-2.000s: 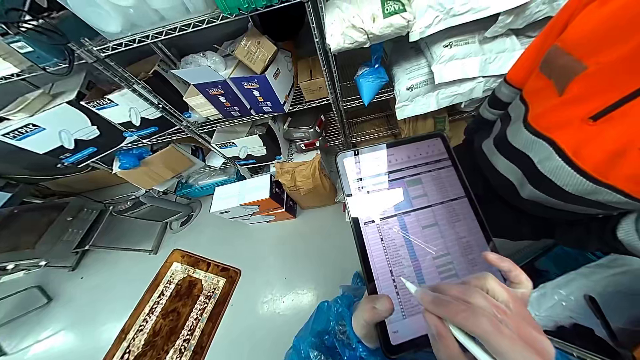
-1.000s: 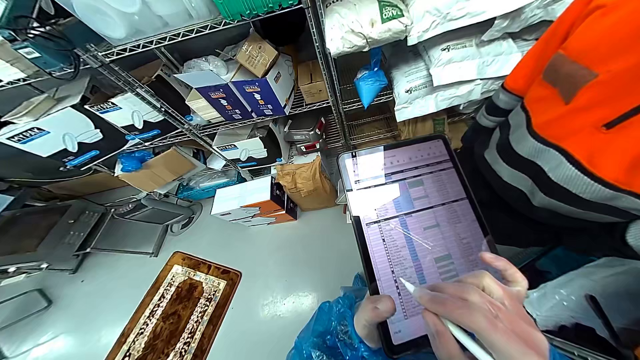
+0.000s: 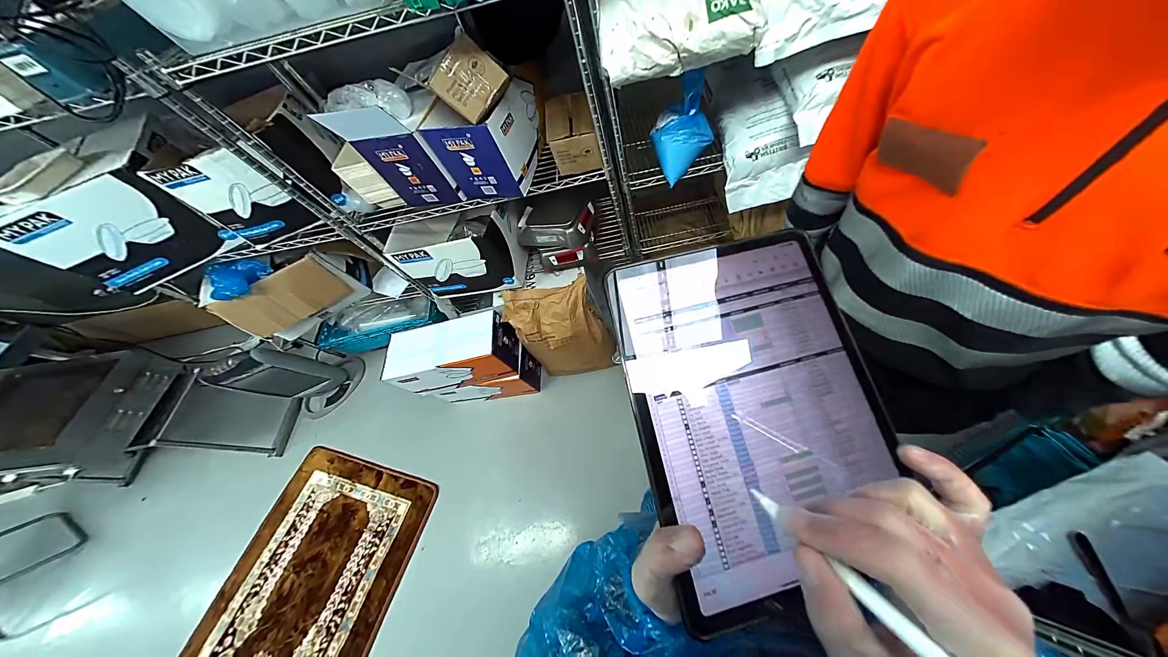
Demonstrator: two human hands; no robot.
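A tablet with a black frame [image 3: 776, 401] shows a table of rows and columns, with glare over its upper left. My left hand [image 3: 669, 566] holds its lower left edge, the thumb on the frame and the other fingers hidden beneath. My right hand [image 3: 912, 547] grips a white stylus [image 3: 871, 598], its tip over the lower middle of the screen; whether the tip touches the glass I cannot tell. Blue thin plastic [image 3: 584, 593] lies around and below my left hand.
A person in an orange jacket [image 3: 1004, 228] stands close at the right. Wire shelving [image 3: 602, 119] holds cartons and white sacks [image 3: 762, 137]. On the floor are a brown paper sack [image 3: 561, 328], a white and orange carton [image 3: 456, 360] and a patterned brown mat [image 3: 315, 557].
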